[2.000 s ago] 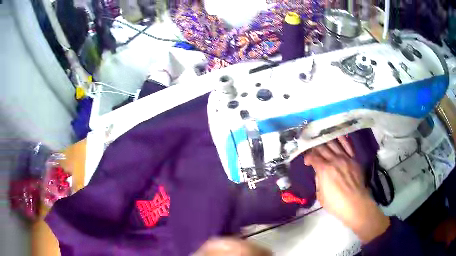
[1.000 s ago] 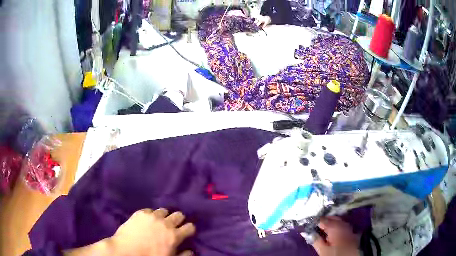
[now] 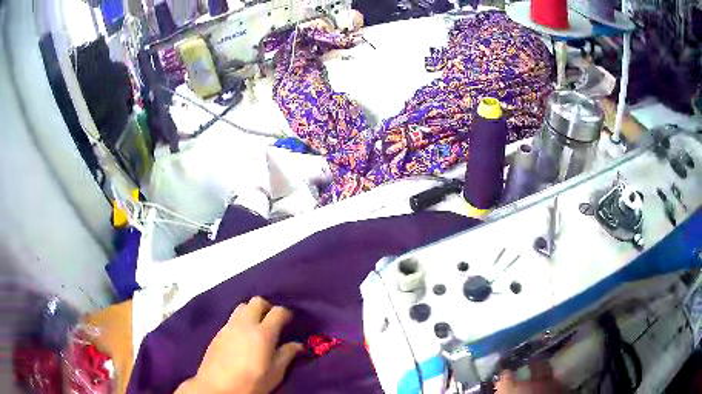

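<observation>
The dark purple garment panel [image 3: 308, 254] lies on the white table left of the sewing machine head [image 3: 493, 277]. A small bright red piece [image 3: 322, 344] lies on it, just right of my left hand's fingertips; I cannot tell whether it is a fastener or embroidery. My left hand [image 3: 250, 350] rests on the panel, fingers slightly bent and holding nothing. My right hand [image 3: 531, 378] is at the bottom edge, partly hidden under the machine head and blurred; its fingertips and any grip are hidden. The needle area cannot be seen.
A purple thread cone [image 3: 485, 158] and a steel container [image 3: 569, 131] stand behind the machine. Patterned fabric [image 3: 431, 115] is heaped beyond. A clear bag with red pieces [image 3: 88, 365] lies at lower left. Another person's hand [image 3: 348, 19] shows at the top.
The view has shifted and now shows more of the area behind the machine. My left hand now lies close beside the red piece. My right hand remains by the machine head.
</observation>
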